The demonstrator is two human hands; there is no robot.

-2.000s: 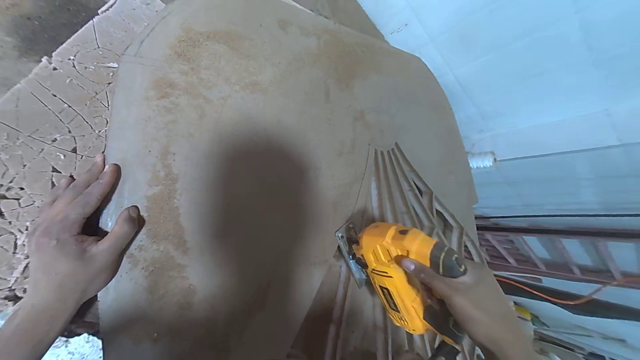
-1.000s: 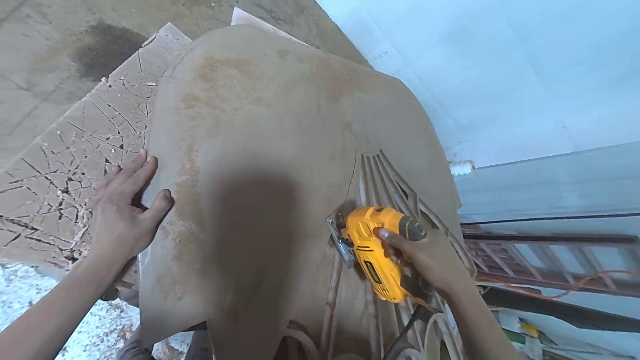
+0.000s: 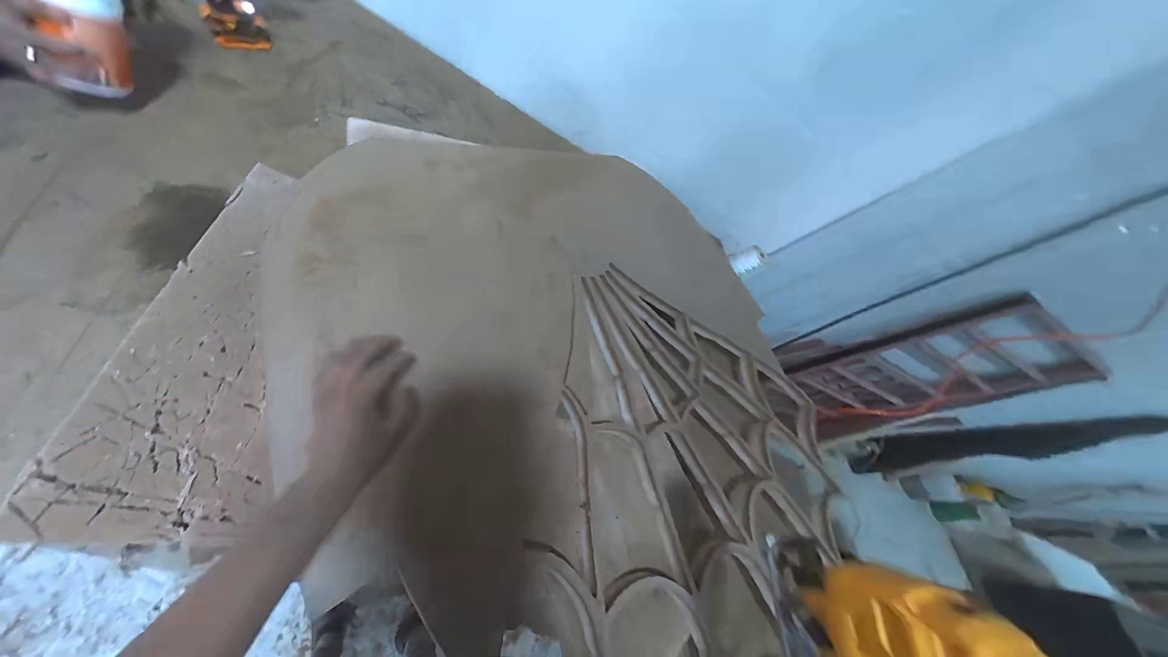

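A large wooden panel (image 3: 411, 246) with rounded corners lies below me, its lower right part cut into a pattern of curved strips (image 3: 639, 401). My left hand (image 3: 365, 411), somewhat blurred, is over the panel's left part with nothing in it; whether it touches the surface I cannot tell. At the bottom right, a yellow jigsaw (image 3: 903, 611) is partly in view over the lower edge of the cut pattern. My right hand is out of view. A shadow falls on the middle of the panel.
A scored, cut-marked board (image 3: 173, 411) lies under the panel at left. Pale debris (image 3: 64, 602) covers the floor at bottom left. A ladder (image 3: 958, 356) and an orange cord (image 3: 912, 411) are at right by a light blue wall (image 3: 730, 82). A yellow-black tool (image 3: 235, 26) lies at upper left.
The jigsaw has moved from the cut strips to the lower right, and the right hand has left the view. My left hand has moved inward from the panel's left edge. The view has shifted.
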